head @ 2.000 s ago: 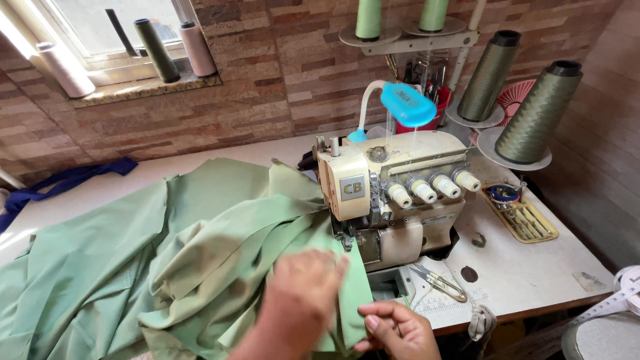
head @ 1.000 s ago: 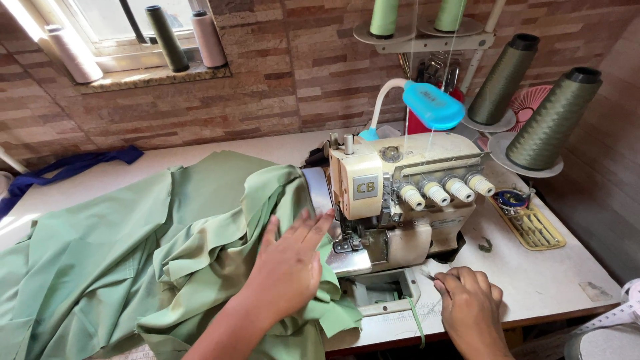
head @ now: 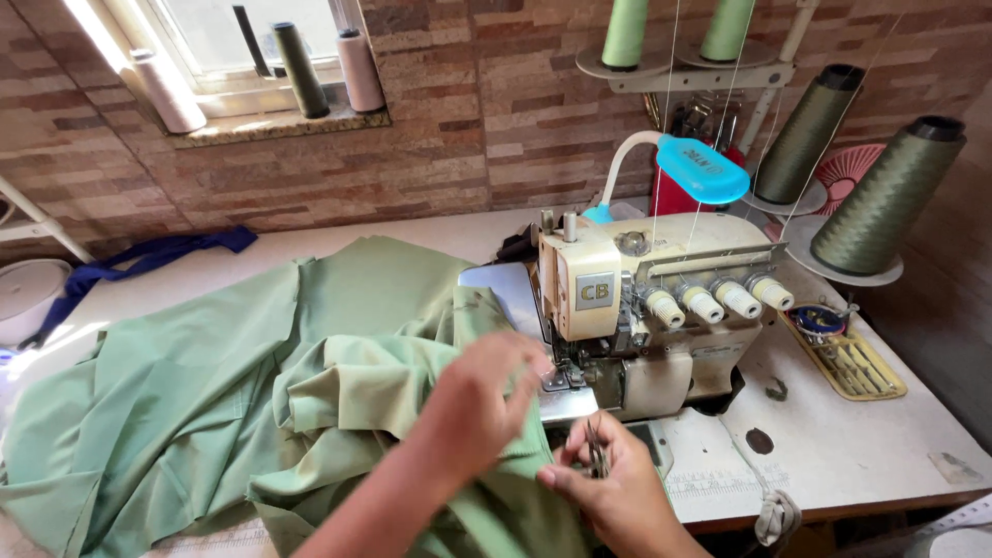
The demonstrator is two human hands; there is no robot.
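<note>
Green fabric (head: 209,387) lies in folds across the left and front of the table, up to the metal bed of a cream overlock sewing machine (head: 581,287). Over the fabric's edge, just left of the presser foot (head: 568,376), is my left hand (head: 496,380), slightly blurred, its fingers bent; whether it pinches cloth cannot be told. Lower and to the right, my right hand (head: 612,473) holds small metal thread snips (head: 595,451) upright between thumb and fingers, beside the fabric's stitched edge. The thumb is close to that edge, and contact is unclear.
Thread cones (head: 887,198) stand on holders behind the machine. A blue lamp (head: 701,169) hangs over it. At the right lies a yellow tray (head: 864,364) of small metal parts. Dark blue cloth (head: 124,271) is at the back left, and more cones (head: 301,70) stand on the windowsill.
The snips lay on the table at the right two seconds ago and are now in my right hand. That hand has moved left from the table beside the machine to the fabric's edge.
</note>
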